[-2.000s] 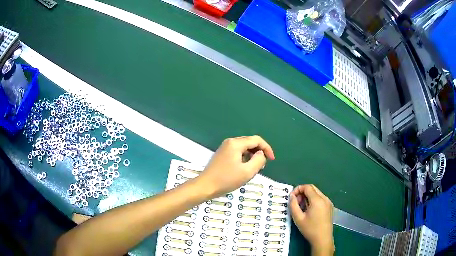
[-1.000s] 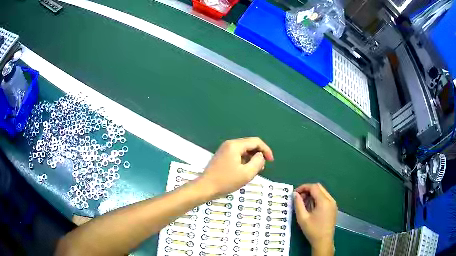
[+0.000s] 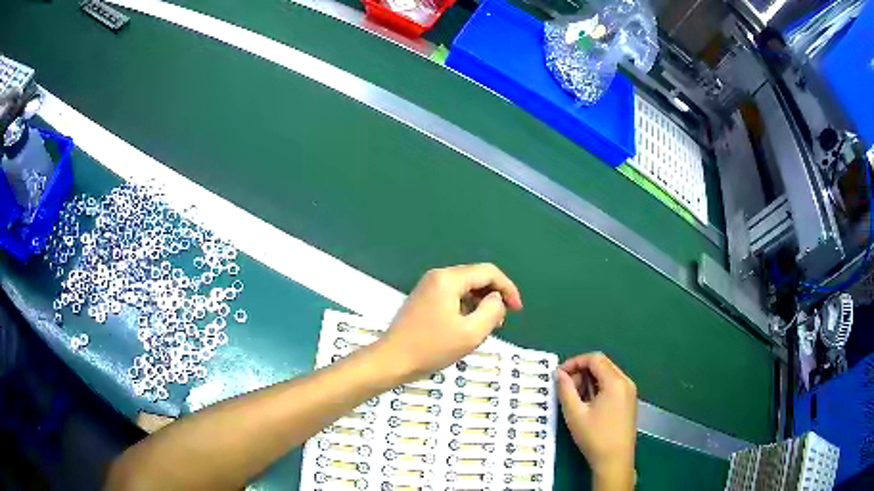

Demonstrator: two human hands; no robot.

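Note:
The white parts tray [image 3: 442, 384] lies low in the middle, with four columns of dumbbell-shaped slots holding brass-coloured pins and ring shapes. My left hand [image 3: 462, 309] is over its far edge, fingers curled and thumb near the index finger; no part shows in it. My right hand [image 3: 602, 401] is at the tray's right edge, fingers curled and fingertips close to or touching the corner. Whether either hand grips the tray cannot be told. Many silver rings [image 3: 158, 278] lie loose left of the tray.
A blue bin [image 3: 59, 182] with a bottle stands at left. Beyond the green belt [image 3: 383, 182] are a red bin [image 3: 407, 17], a blue shallow tray [image 3: 508, 67] with a bag of parts [image 3: 580, 72], and a spare tray [image 3: 671, 158]. Stacked trays [image 3: 786, 465] stand lower right.
The small grey strip at the upper left has moved further into view, rightward along the belt. My right hand has shifted slightly; my left hand is almost unchanged.

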